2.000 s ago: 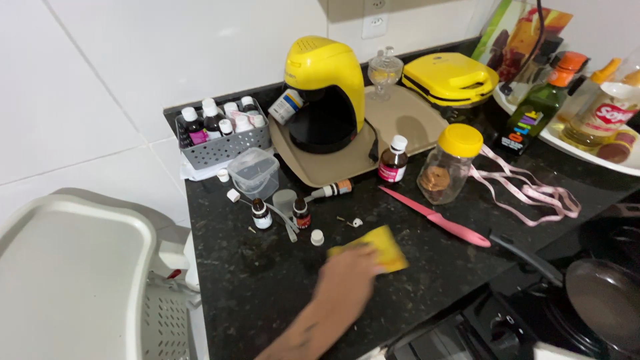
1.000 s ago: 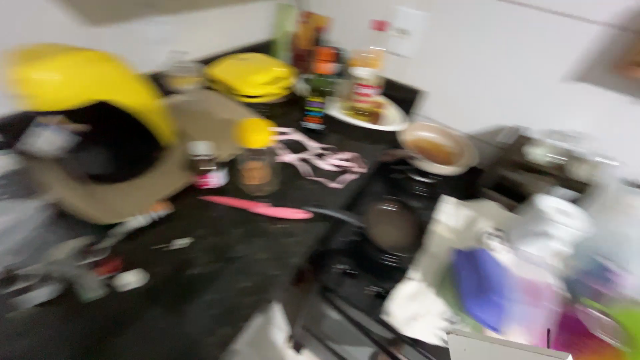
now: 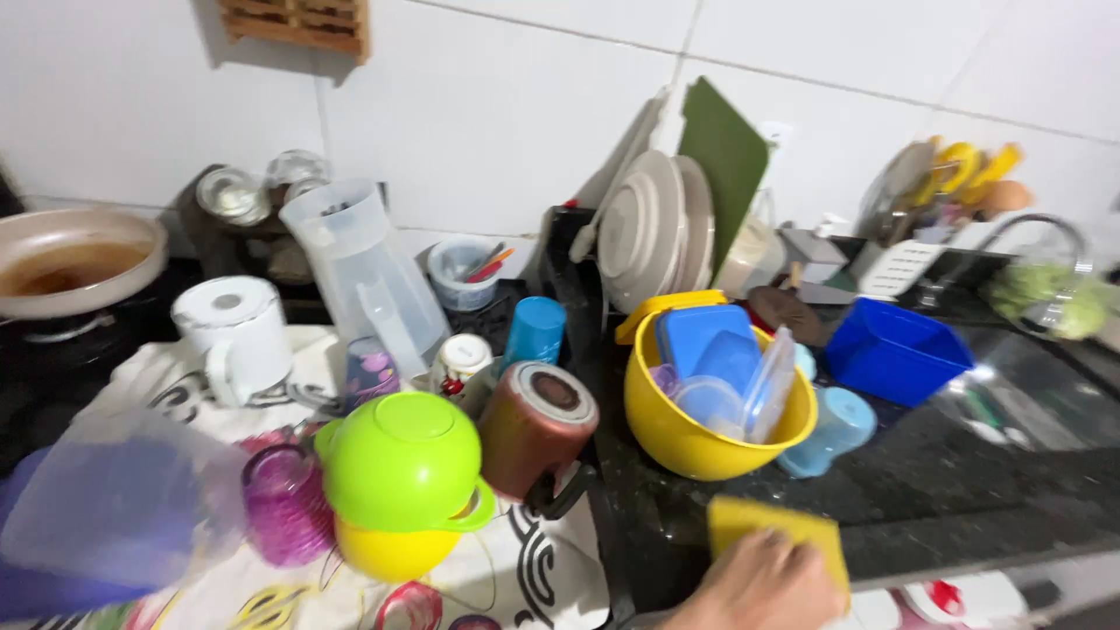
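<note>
My right hand (image 3: 766, 582) comes in from the bottom edge, right of centre, its fingers closed on a yellow cloth (image 3: 777, 523) held near the front edge of the black stone counter (image 3: 919, 490). Just beyond the cloth stands a yellow plastic bowl (image 3: 700, 444) filled with blue and clear plastic containers. A light blue cup (image 3: 831, 430) lies against the bowl's right side. My left hand is out of view.
Left of my hand, a patterned towel (image 3: 560, 569) bears an upturned green bowl (image 3: 411, 455), a reddish metal pot (image 3: 542, 429), a white mug (image 3: 236, 337) and a clear pitcher (image 3: 367, 271). Behind stand plates (image 3: 639, 227). A blue container (image 3: 897, 350) sits by the sink (image 3: 1041, 394).
The view has swung far right, from the yellow coffee maker past the stove to the sink side. The hand with the yellow cloth, earlier by the small bottles, is now near the yellow bowl.
</note>
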